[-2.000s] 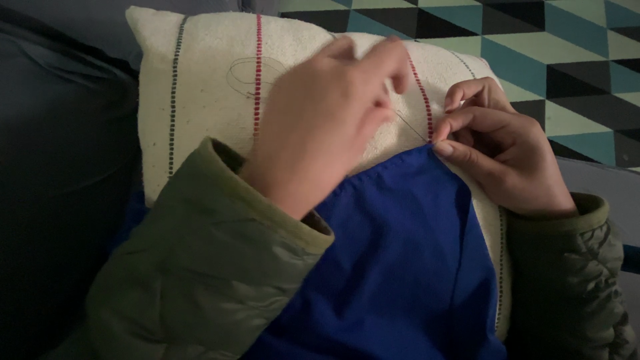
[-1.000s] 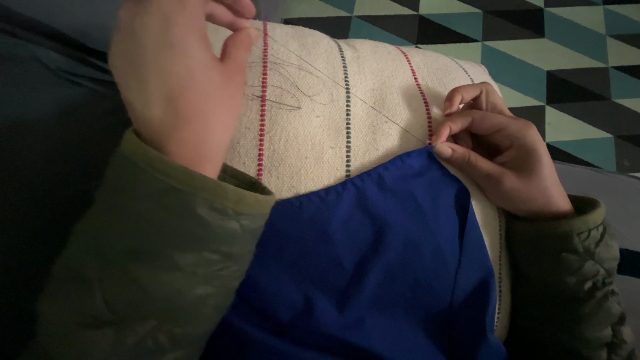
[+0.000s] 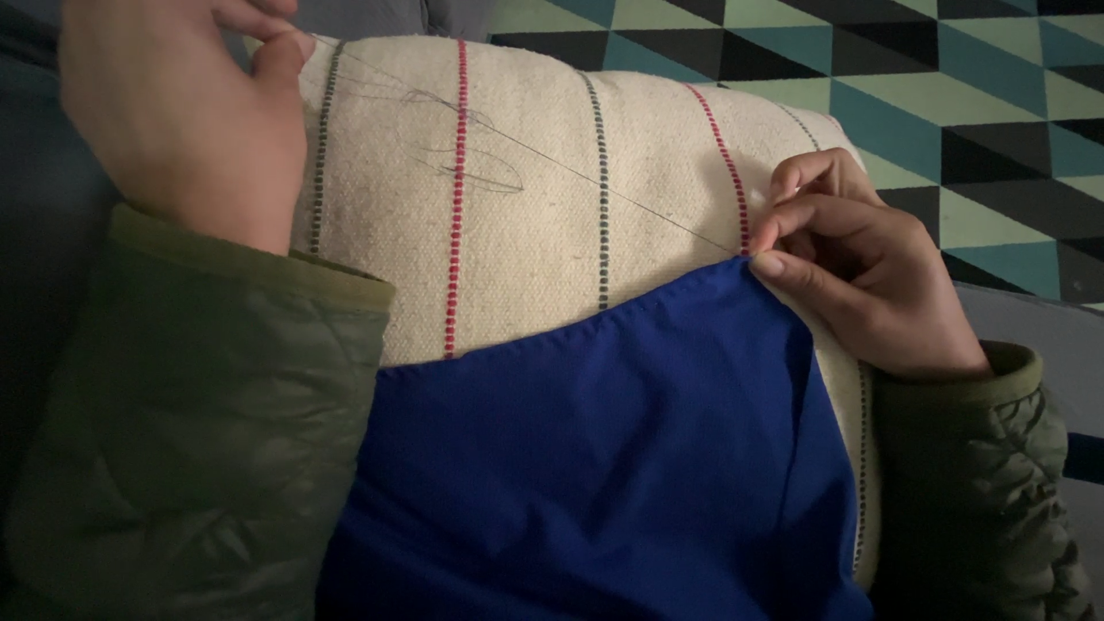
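Blue cloth [image 3: 595, 431] lies over a cream woven cushion [image 3: 535, 224] with red and dark dashed stripes. At the cloth's upper right corner, my right hand [image 3: 854, 267] pinches the hem between thumb and fingers. A thin dark thread [image 3: 673, 220] runs taut from that corner up and left to my left hand [image 3: 190, 121], which grips it near the thumb at the top left. Those fingertips are partly cut off by the frame edge, and no needle can be made out. Slack loops of thread lie on the cushion around the red stripe.
A rug [image 3: 897, 103] with teal, black and pale green geometric shapes lies beyond the cushion at the upper right. Grey upholstery [image 3: 1018, 319] shows at the right, with dark fabric along the left. Both forearms wear green quilted sleeves [image 3: 198, 414].
My left hand has moved up and left from near the cloth corner, and the thread has drawn out long across the cushion. My right hand has stayed at the corner.
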